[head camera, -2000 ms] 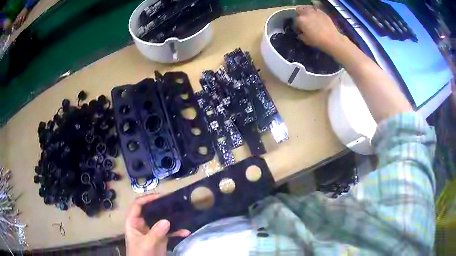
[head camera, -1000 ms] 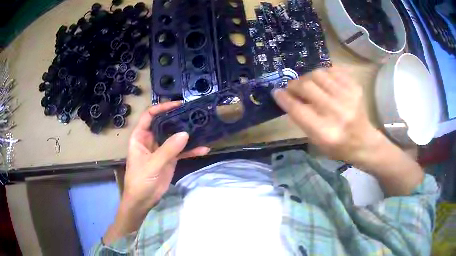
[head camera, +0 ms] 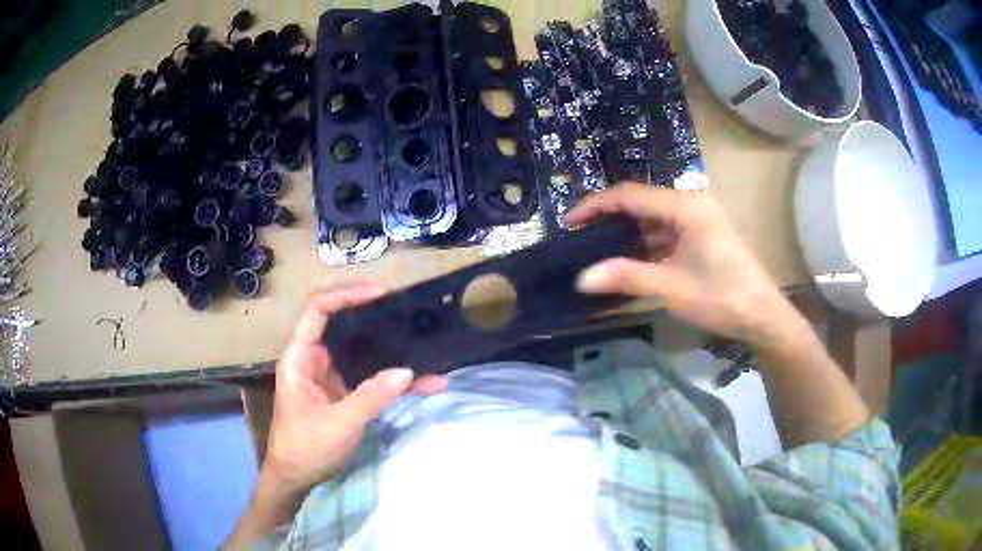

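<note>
A long black front panel [head camera: 431,328] with an open centre hole is held in front of my body, tilted up to the right. My left hand [head camera: 334,377] grips its left end, thumb on the near face. My right hand [head camera: 689,264] grips its right end, thumb on the face and fingers over the far edge. The holes near the left end look dark and filled; the right end is partly covered by my right hand. Other black panels [head camera: 366,129] lie beyond it. A heap of black button caps [head camera: 194,172] lies at the left.
Circuit boards [head camera: 614,108] are piled right of the panels. A white bowl [head camera: 743,81] with black pieces stands at the far right, with an empty white bowl [head camera: 861,215] nearer. An open carton [head camera: 108,452] is below the table edge. Silvery strands [head camera: 16,269] lie at far left.
My right hand has gone from the far-right bowl to the panel and now grips its right end. The panel now has its left-side holes filled. The view has shifted.
</note>
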